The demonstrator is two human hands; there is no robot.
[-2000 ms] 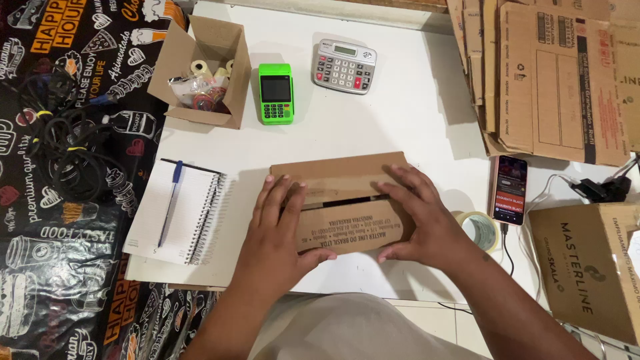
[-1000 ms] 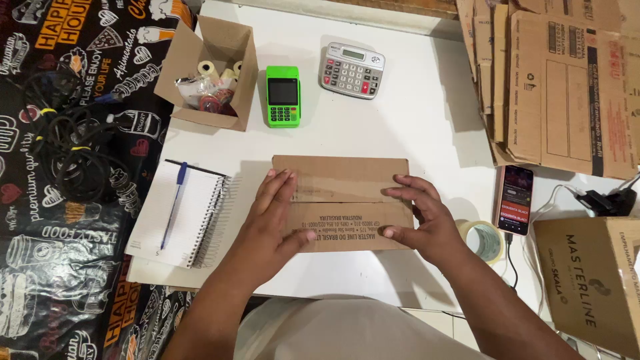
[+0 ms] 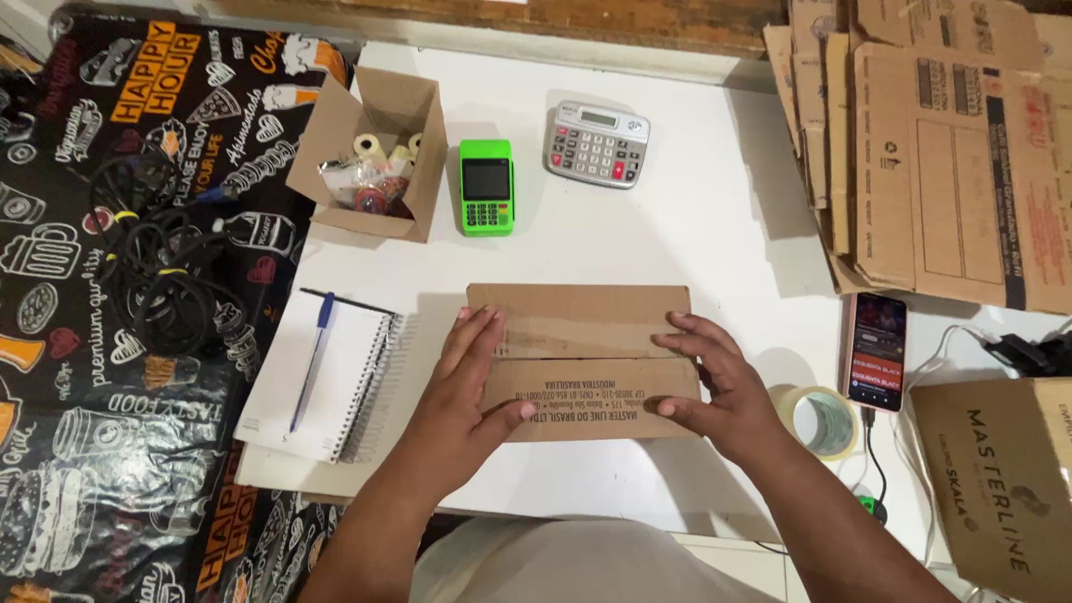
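Note:
A small cardboard box lies on the white table in front of me, its two top flaps folded down with a thin seam between them. Printed writing runs over the flap nearer to me. My left hand holds the box by its left end, thumb on the near flap. Around the right end is my right hand, with its fingertips and thumb on the flaps. A roll of clear packing tape lies to the right of my right hand.
Behind the box are a green card reader, a grey calculator and an open carton with paper rolls. A spiral notebook with a pen lies left. Right are flattened cardboard, a phone and another box.
The gap between the flaps, wider and dark two seconds ago, has narrowed to a thin seam. Both hands remain at the ends of the box.

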